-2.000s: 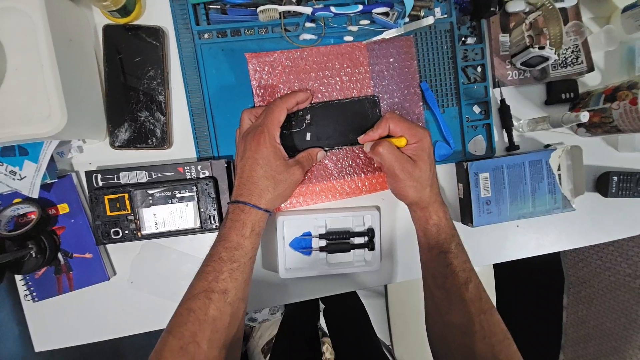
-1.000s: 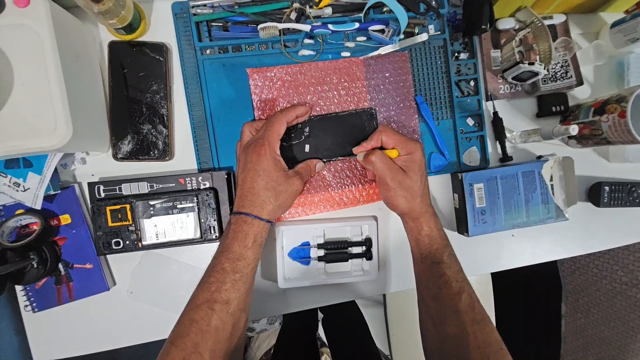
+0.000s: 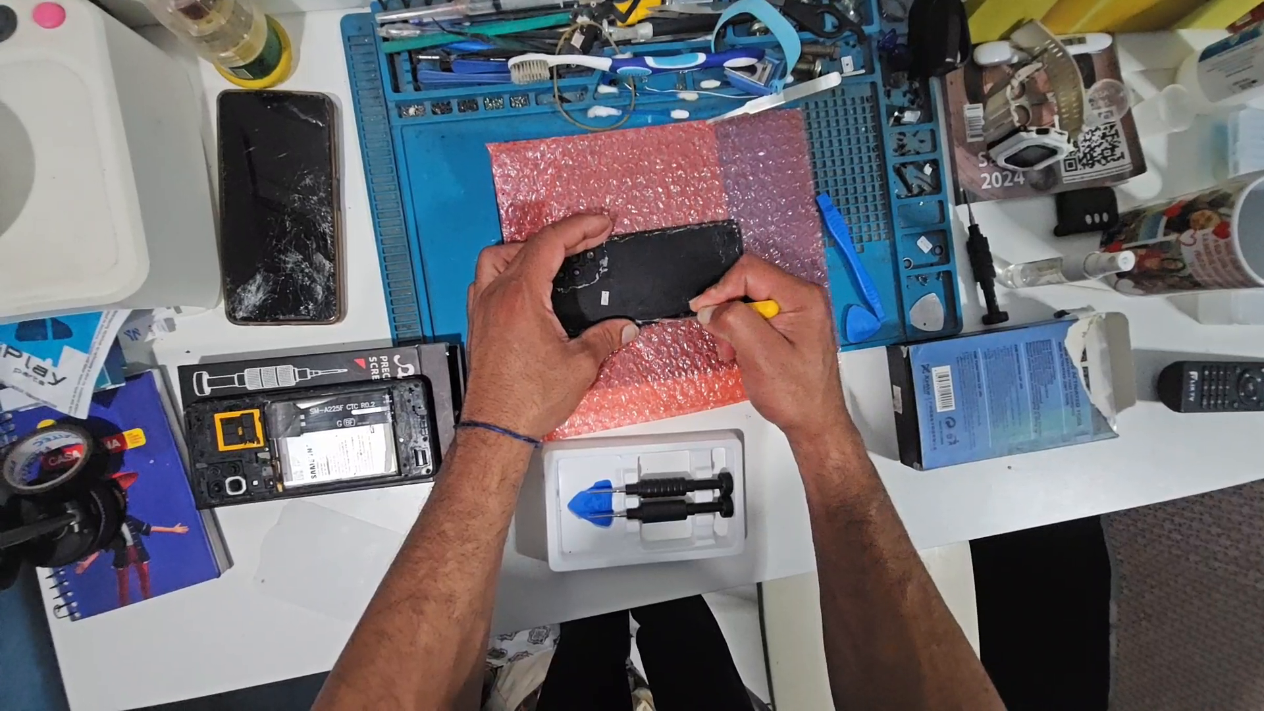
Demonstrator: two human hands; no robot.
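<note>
My left hand [image 3: 533,316] grips the left end of a black phone panel [image 3: 662,272], thumb on its lower edge and fingers along the top. The panel has adhesive residue at its rim and lies over red bubble wrap [image 3: 612,178] on a blue repair mat [image 3: 444,227]. At the panel's lower right corner, my right hand [image 3: 775,341] pinches a small tool with a yellow handle [image 3: 764,308]; its tip is hidden by the fingers. Below the wrap, a white plastic tray [image 3: 642,558] holds two black screwdrivers [image 3: 681,499] and blue opening picks [image 3: 592,504].
An opened phone [image 3: 316,439] rests on a black box at left, below a phone with a cracked screen [image 3: 278,207]. A blue pry tool [image 3: 849,252] lies on the mat's right side. Further right are a screwdriver [image 3: 981,262], a blue box [image 3: 1007,390] and a remote control [image 3: 1210,385].
</note>
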